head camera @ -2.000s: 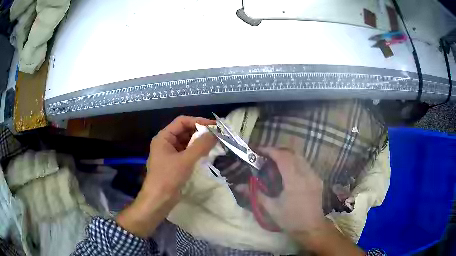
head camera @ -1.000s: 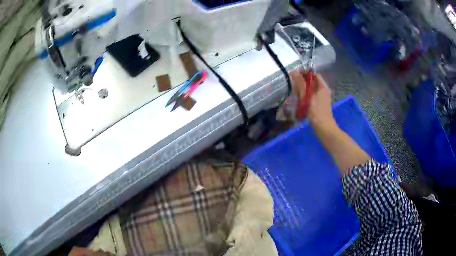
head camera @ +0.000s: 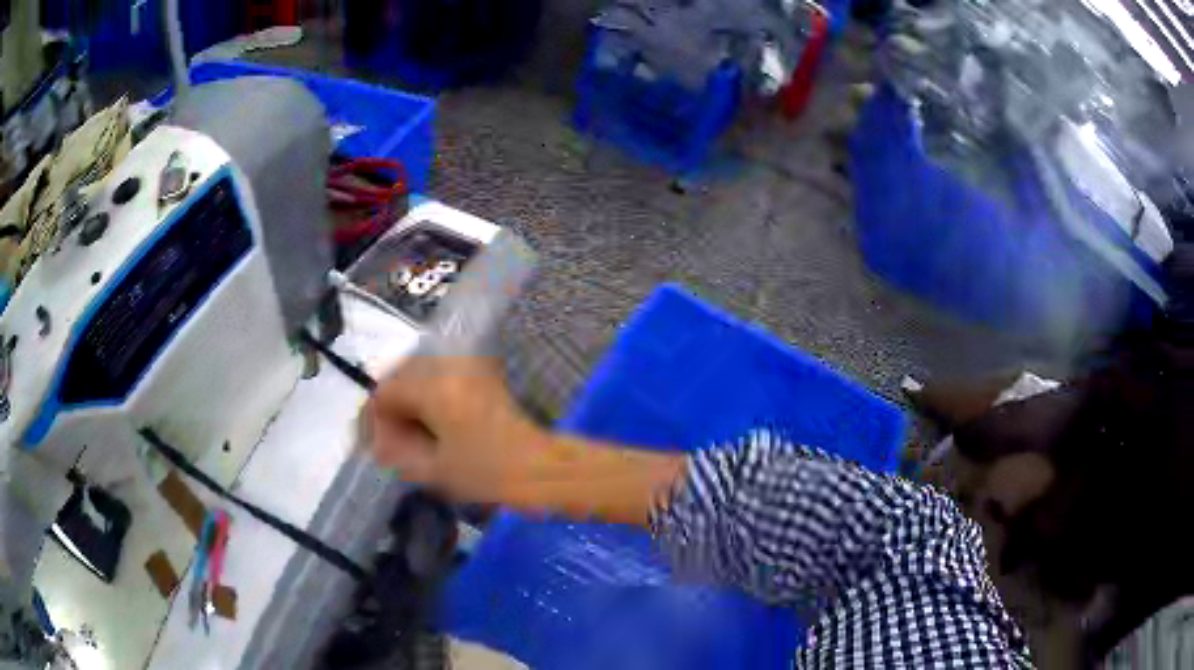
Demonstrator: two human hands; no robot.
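Note:
My right hand [head camera: 452, 425] is blurred over the front edge of the white machine table [head camera: 295, 458], near its right end. Its fingers look bent; I cannot tell whether anything is in them. My left hand is out of the picture. The sewing machine [head camera: 262, 327] stands at the left with its dark, blue-edged panel. Thread snips [head camera: 210, 563] with blue and pink handles lie on the bed beside brown patches [head camera: 160, 573]. Only a sliver of cream cloth [head camera: 485, 654] shows at the bottom edge.
A tray with small round pieces [head camera: 426, 278] is set in the table end. Red looped things [head camera: 364, 196] lie behind it. A black cord [head camera: 255, 508] crosses the table. A blue crate [head camera: 733, 380] stands below my forearm. More filled crates stand beyond, and a dark-clothed person [head camera: 1113, 484] is at right.
The view has swung right. My right hand held red-handled scissors earlier; they no longer show clearly in it. The checked lining and my left hand have left the picture.

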